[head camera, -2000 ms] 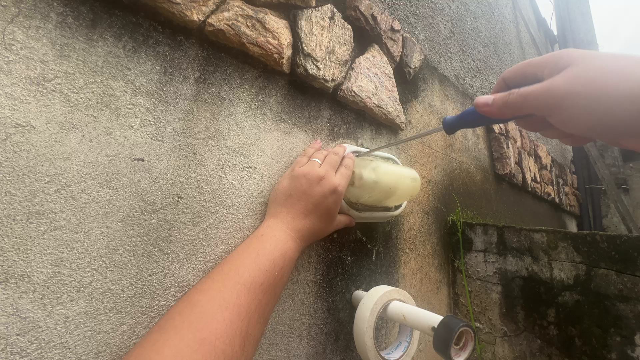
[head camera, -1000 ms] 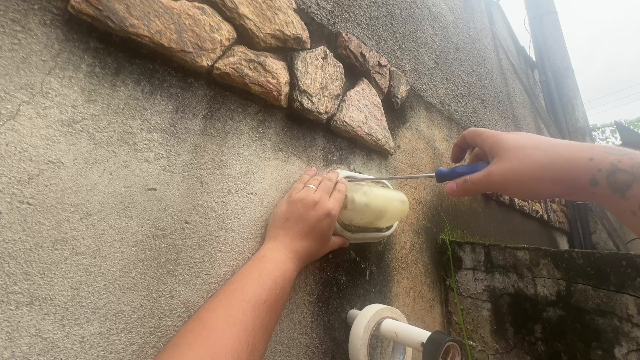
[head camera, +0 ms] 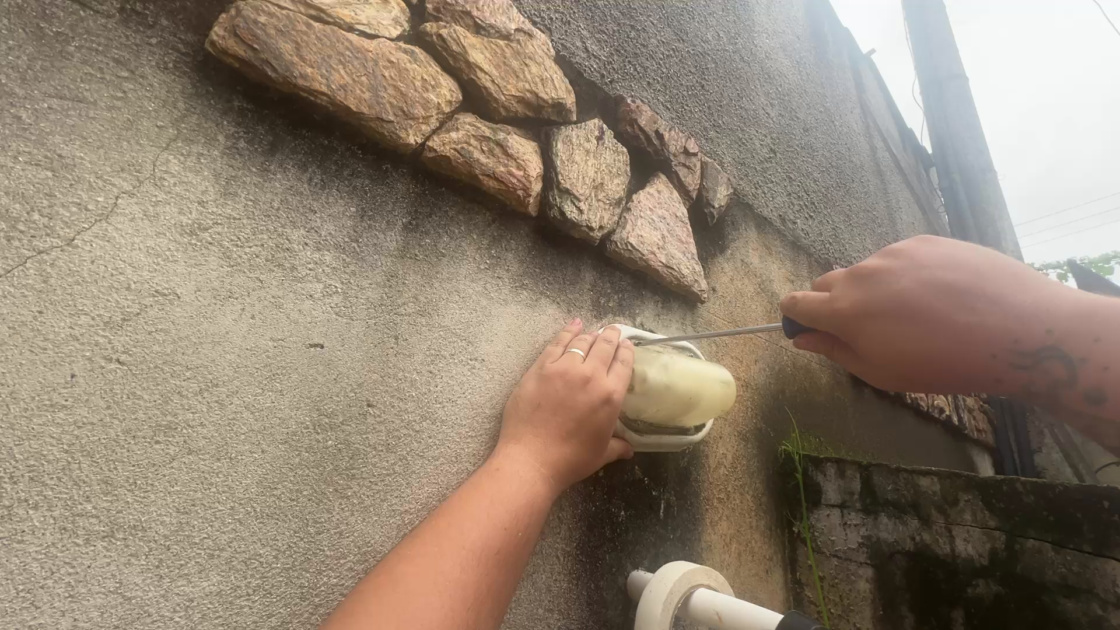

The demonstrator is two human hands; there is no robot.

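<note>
A wall light with a white frame and a cloudy yellowish cover (head camera: pixel 682 389) is fixed to the rough plaster wall. My left hand (head camera: pixel 569 398), with a ring on one finger, grips the left side of this light, thumb underneath and fingers over the top. My right hand (head camera: pixel 910 315) is closed around the blue handle of a screwdriver (head camera: pixel 713 335), whose shaft points left to the upper edge of the frame. The tip is hard to see beside my left fingertips.
Rough stones (head camera: pixel 586 179) jut from the wall above the light. Below it, a white pipe (head camera: pixel 731 610) sticks out, carrying a roll of tape (head camera: pixel 678 591) and a dark roll at its end. A low, stained wall (head camera: pixel 962 534) stands at the lower right, and a pole (head camera: pixel 962 131) behind.
The screwdriver's handle, lower than my right hand's grip at first and steeply angled, is now closer to level. My left hand has stayed on the light. The view has shifted.
</note>
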